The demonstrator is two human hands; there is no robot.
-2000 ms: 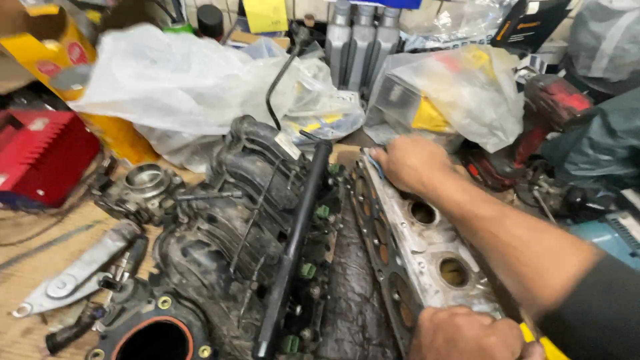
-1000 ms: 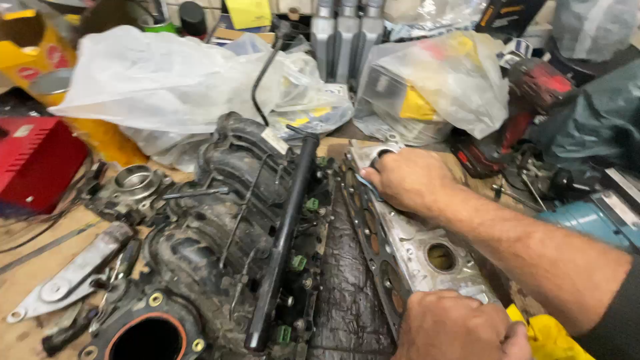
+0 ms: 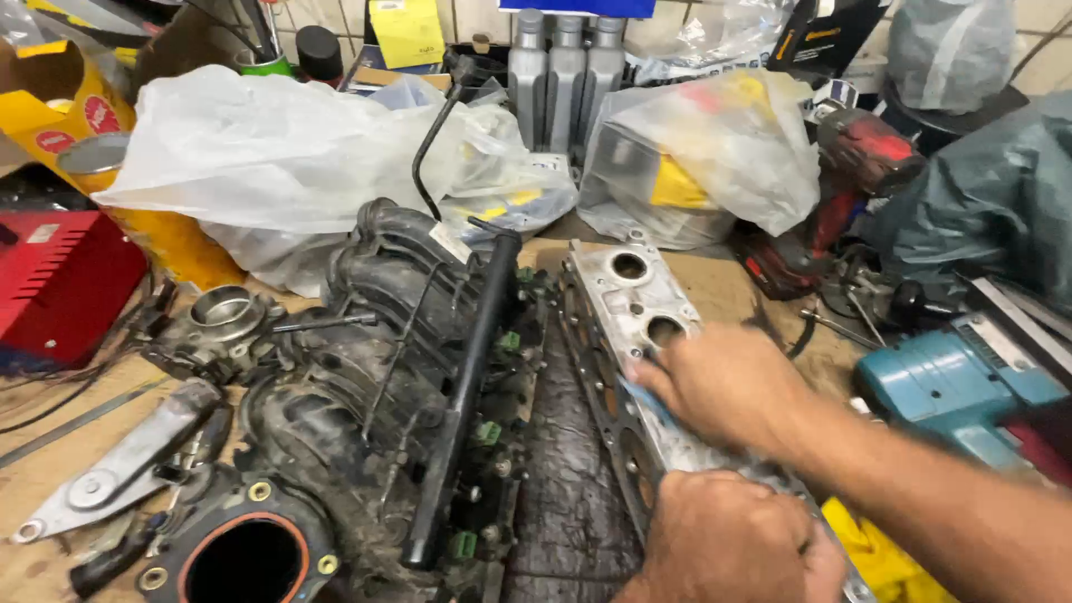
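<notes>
An aluminium cylinder head with round ports lies lengthwise on the bench, a gasket along its left side. Over its middle, my right hand, slightly blurred, presses a thin blue piece, perhaps abrasive sheet or cloth, against the upper face. Nearer to me, my left hand is curled over the head's near part; its fingertips are hidden. Left of the head sits a dirty black plastic intake manifold with a black rail and green clips. Its round opening has an orange seal.
At left are a throttle body, a metal bracket and a red box. Plastic bags and grey bottles stand behind. On the right lie a red-and-black cordless tool, a teal power tool and yellow material.
My right hand has moved from the head's far end toward me, to its middle, uncovering the far ports. My left hand stays at the near part.
</notes>
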